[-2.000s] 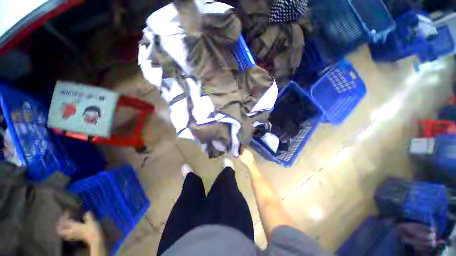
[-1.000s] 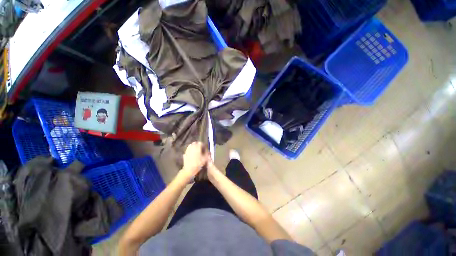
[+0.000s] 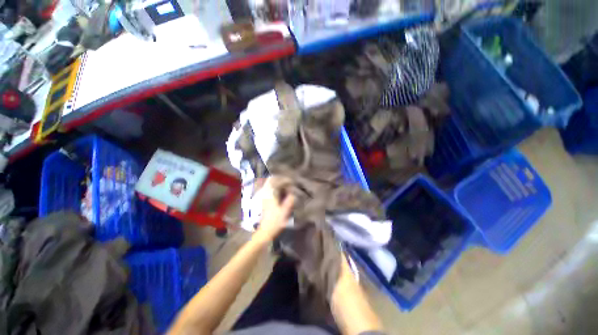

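A brown garment piece [image 3: 315, 245] with white parts is lifted in front of me, over a heap of brown and white pieces [image 3: 262, 127] in a slatted blue crate [image 3: 354, 157]. My left hand [image 3: 277, 208], blurred, has its fingers on the brown cloth at the piece's left side and appears to grip it. My right hand [image 3: 342, 278] is lower right, at the piece's edge beside a thin white strip; cloth hides its fingers. A white part [image 3: 367, 235] sticks out to the right of the piece.
A low blue crate [image 3: 410, 304] with dark pieces stands right, beside a tilted blue crate [image 3: 505, 203]. A red-legged stool [image 3: 172, 181], blue crates [image 3: 118, 190] and a dark brown pile [image 3: 72, 275] are left. A white table [image 3: 151, 59] with red edge runs across the back.
The view has tilted up and shows more of the table. My hands, together on the brown cloth a second ago, are now apart, the left one higher, the right one lower and partly covered.
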